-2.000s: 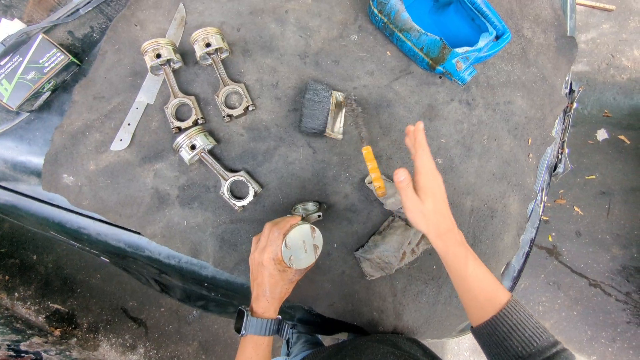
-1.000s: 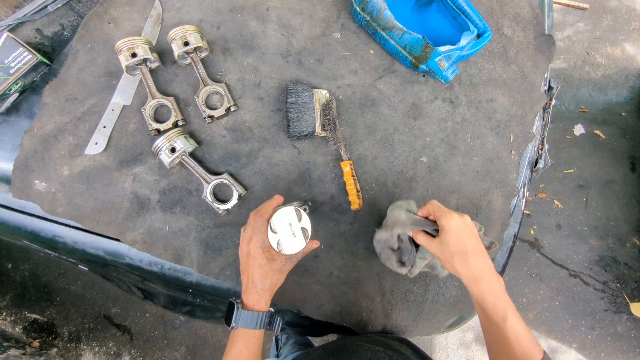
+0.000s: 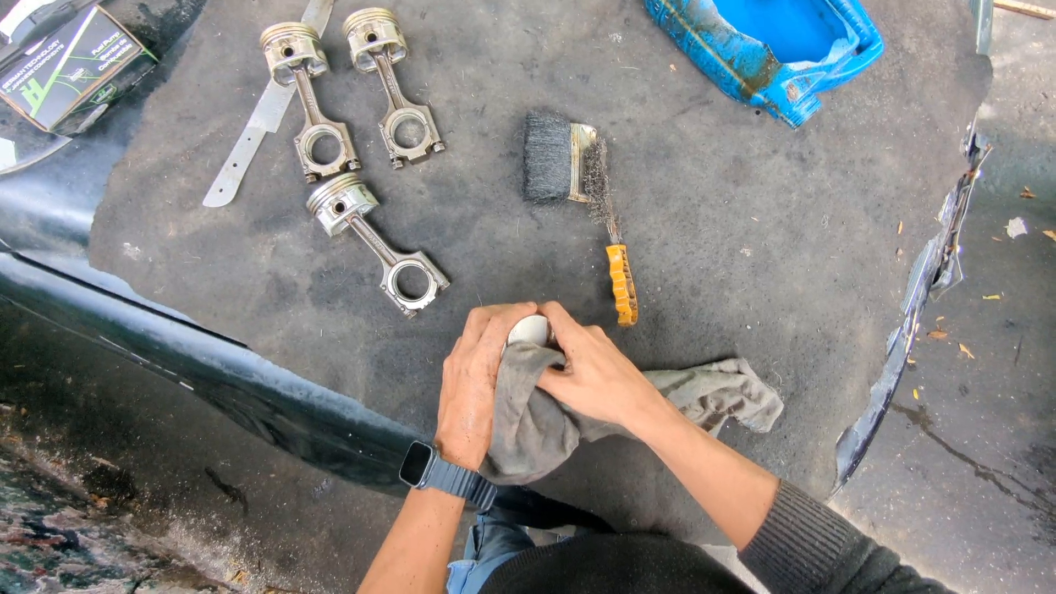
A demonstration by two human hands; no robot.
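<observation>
My left hand (image 3: 474, 384), with a smartwatch at its wrist, grips a piston (image 3: 529, 330); only part of its pale crown shows between my hands. A grey rag (image 3: 532, 421) lies over the near side of the piston, and my right hand (image 3: 598, 371) presses it there. The rag's far end trails right on the dark surface. Beyond my hands rest a wide brush with black bristles (image 3: 546, 157) and a wire brush with an orange handle (image 3: 622, 285). Three pistons with connecting rods (image 3: 309, 107), (image 3: 396, 91), (image 3: 379, 243) lie at upper left.
A metal blade with holes (image 3: 243, 161) lies partly under one piston assembly. A cut-open blue plastic container (image 3: 742, 62) sits at the upper right and a printed box (image 3: 74, 70) at the upper left. The dark mat (image 3: 742, 272) has a ragged right edge (image 3: 903, 330).
My right hand was empty two seconds ago, then took hold of the rag at the right. Rag and right hand have moved left to the piston in my left hand.
</observation>
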